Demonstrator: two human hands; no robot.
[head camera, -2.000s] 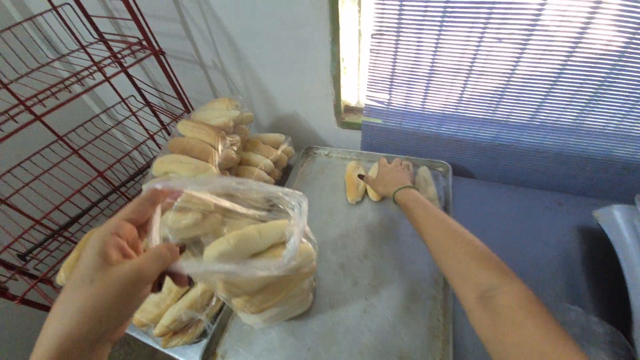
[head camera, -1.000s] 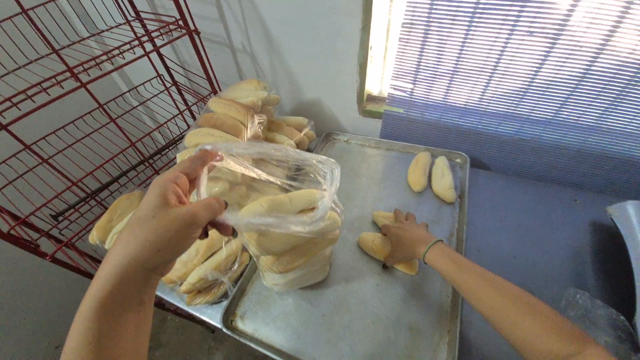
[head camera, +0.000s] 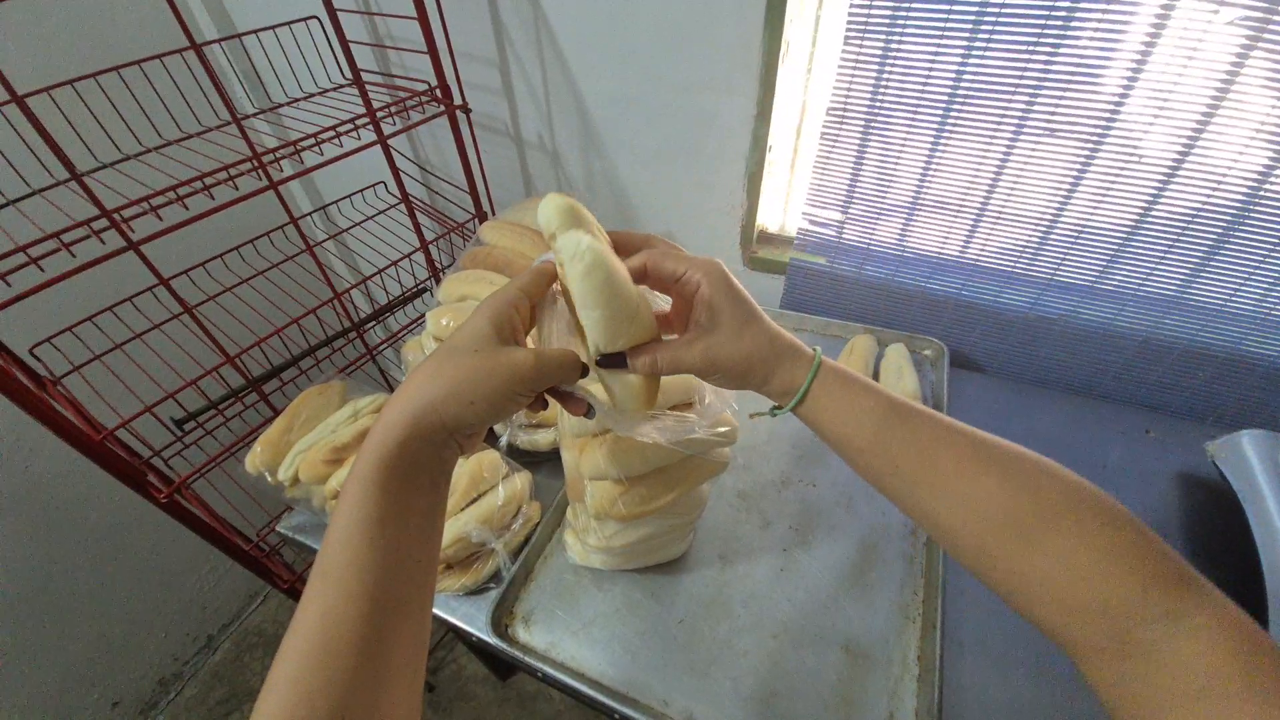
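Observation:
A clear plastic bag (head camera: 648, 500) holding a stack of several elongated bread rolls stands on the metal baking tray (head camera: 780, 600). My left hand (head camera: 490, 370) pinches the bag's mouth on its left side. Above the opening, my right hand (head camera: 700, 320) grips bread rolls (head camera: 600, 285), at least one held upright and tilted; their lower ends reach into the bag's mouth. How many rolls it holds I cannot tell, as fingers cover them. Two loose rolls (head camera: 898, 372) lie at the tray's far right corner, partly behind my right forearm.
Filled bags of rolls (head camera: 490, 510) lie left of the tray, with more bagged rolls (head camera: 490, 262) behind. A red wire rack (head camera: 250, 180) stands at the left. A window blind (head camera: 1030, 200) hangs beyond the blue tabletop (head camera: 1060, 440). A grey curved object (head camera: 1255, 500) is at the right edge.
My right hand has picked up rolls from the middle of the tray and moved left and up to the bag's mouth. My left hand still holds the bag.

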